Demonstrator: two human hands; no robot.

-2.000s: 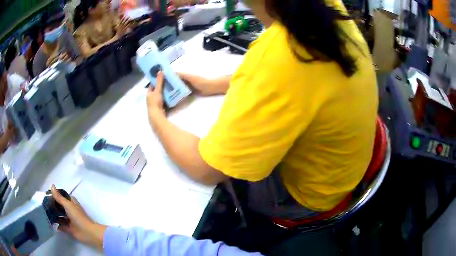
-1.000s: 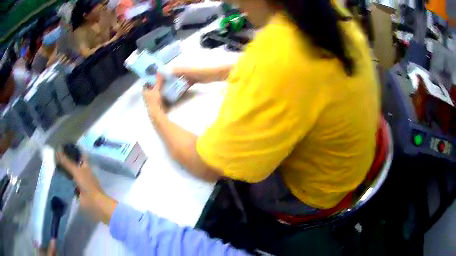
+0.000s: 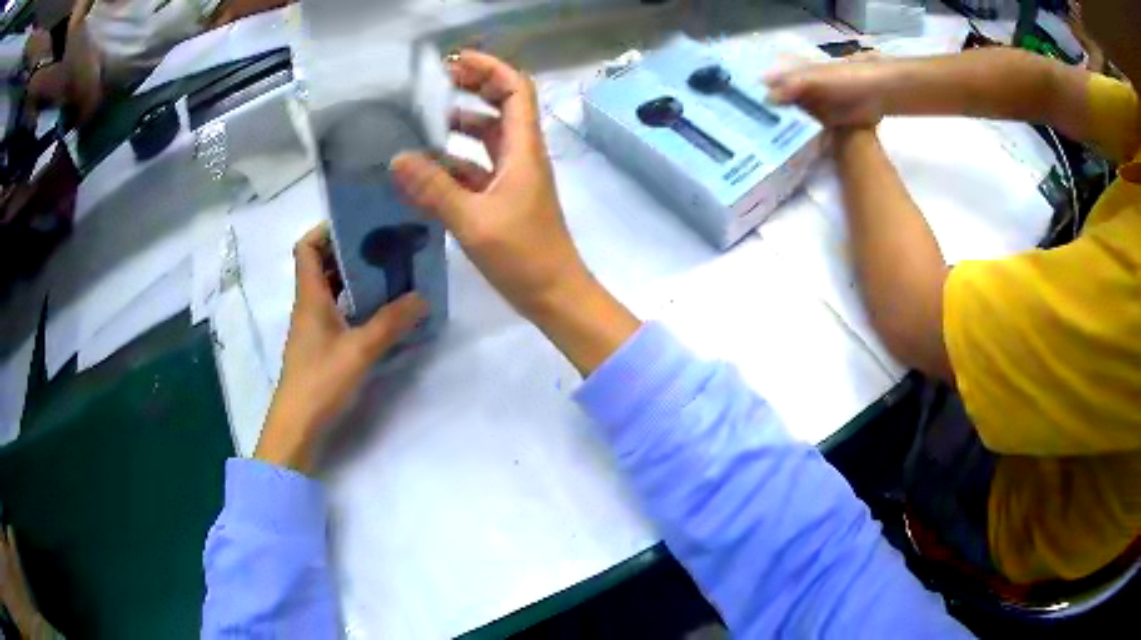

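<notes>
A pale blue-grey retail box with a dark round-headed device pictured on it stands upright over the white-covered bench. Pale flaps show blurred at its top. My left hand is shut on the lower part of the box, with the thumb on its printed front. My right hand is at the upper right of the box, fingers spread and curved beside the pale flap; blur hides whether the fingertips touch it. A dark shape inside the upper part of the box is too blurred to tell.
Two retail boxes lie side by side beyond my right hand. A yellow-shirted worker at the right has hands on them. A green table is at the left, with a small round dark object further back. The white bench lies in front.
The view has turned left. The box in my hands is now upright, and my left hand shows fully around it. The worker's hands are now at two boxes lying side by side.
</notes>
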